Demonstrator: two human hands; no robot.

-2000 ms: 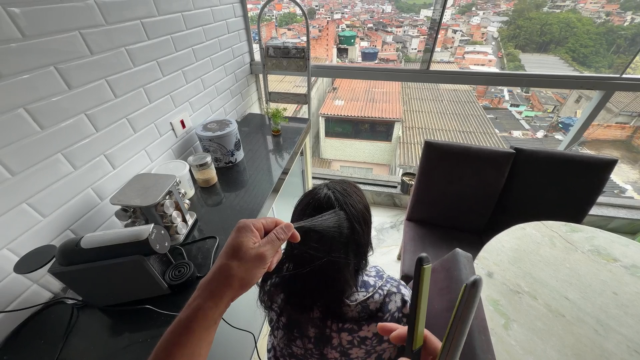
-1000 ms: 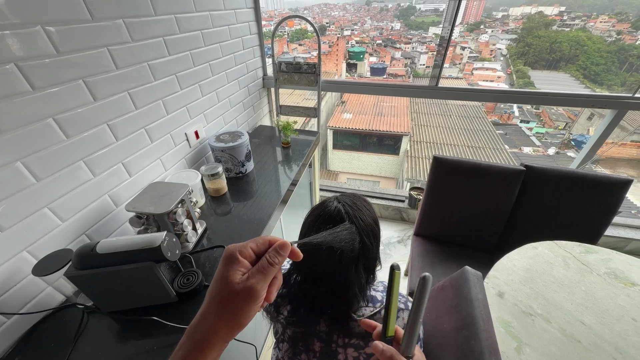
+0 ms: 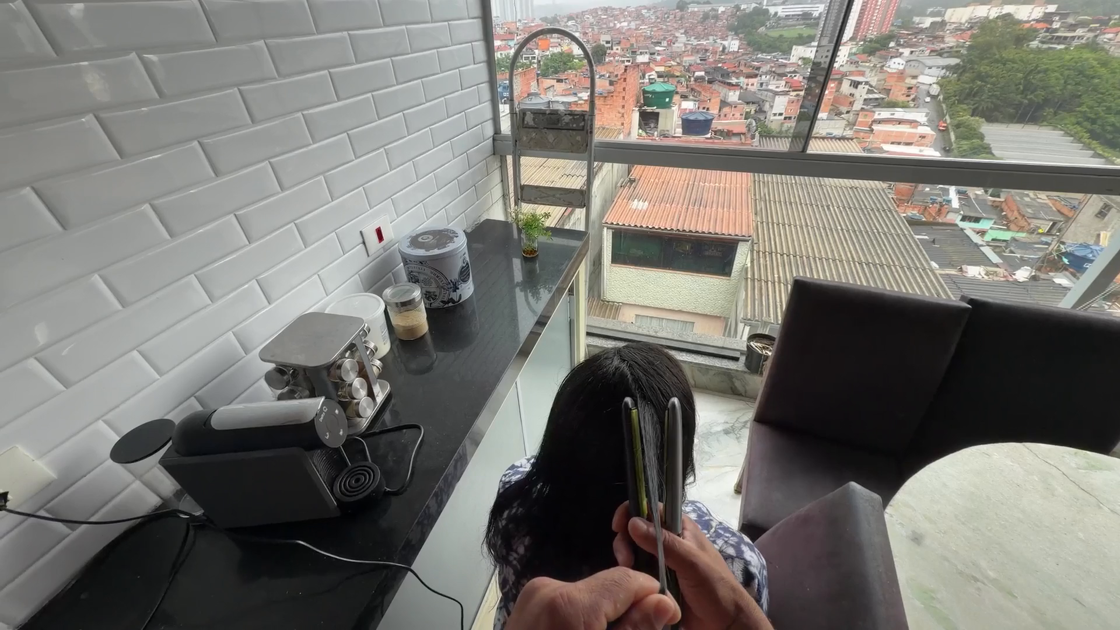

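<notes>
A person with long dark hair [image 3: 577, 437] and a patterned top [image 3: 731, 547] sits with their back to me at bottom centre. My right hand [image 3: 700, 560] grips a hair straightener [image 3: 673, 464], whose two plates point up and stand apart. A thin strand of hair [image 3: 652, 455] runs down between the plates. My left hand [image 3: 595, 604], at the bottom edge and just in front of the right, pinches the strand's lower part between its fingers.
On the black counter [image 3: 472, 385] at left are a coffee machine [image 3: 254, 455], a spice rack [image 3: 328, 359], a glass jar [image 3: 407, 312], a tin [image 3: 437, 271] and cords. Dark chairs [image 3: 857, 367] and a round stone table [image 3: 1006, 534] stand at right, before a window.
My left hand has come down from beside the head to the bottom, in front of my right hand. The straightener has moved left, and its plates now stand on either side of the strand.
</notes>
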